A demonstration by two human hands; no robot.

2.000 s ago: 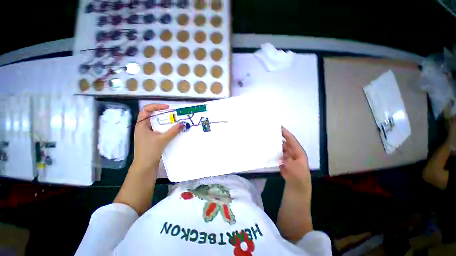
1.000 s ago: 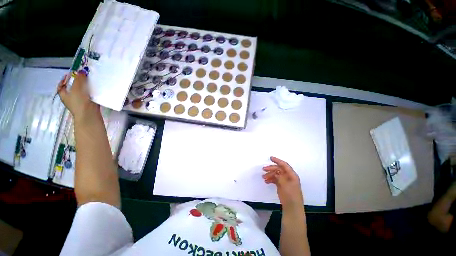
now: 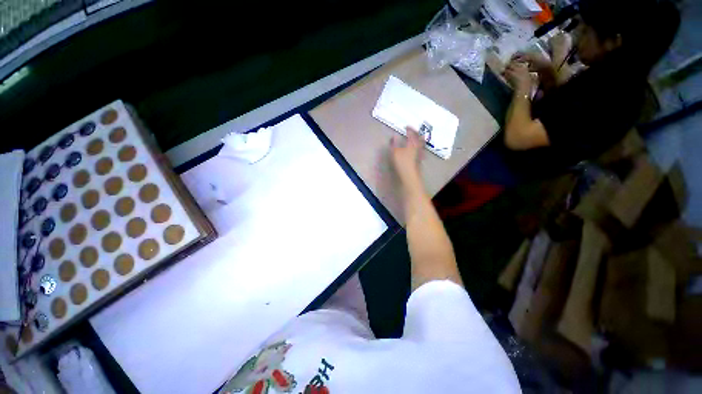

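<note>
A white panel (image 3: 404, 108) lies tilted on the tan cardboard sheet (image 3: 354, 119), with a small dark wired part near its lower right end. My right hand (image 3: 408, 150) is at the panel's near edge, fingers apart and slightly blurred; whether it touches the panel is unclear. My left hand is out of the picture. Another white panel (image 3: 9, 231) shows at the far left edge, over the left side of the parts tray. The large white work sheet (image 3: 254, 254) lies in front of me.
The parts tray (image 3: 115, 281) with round holes and wired discs is at the left. A crumpled tissue (image 3: 248, 145) lies on the work sheet's far edge. A clear box of white pieces (image 3: 81, 369) is at lower left. Another person (image 3: 593, 100) sits at the right near plastic bags (image 3: 458, 42) and cartons (image 3: 600, 269).
The view has swung to the right. My right hand has moved from above the work sheet to the panel on the cardboard. My left hand has left the picture.
</note>
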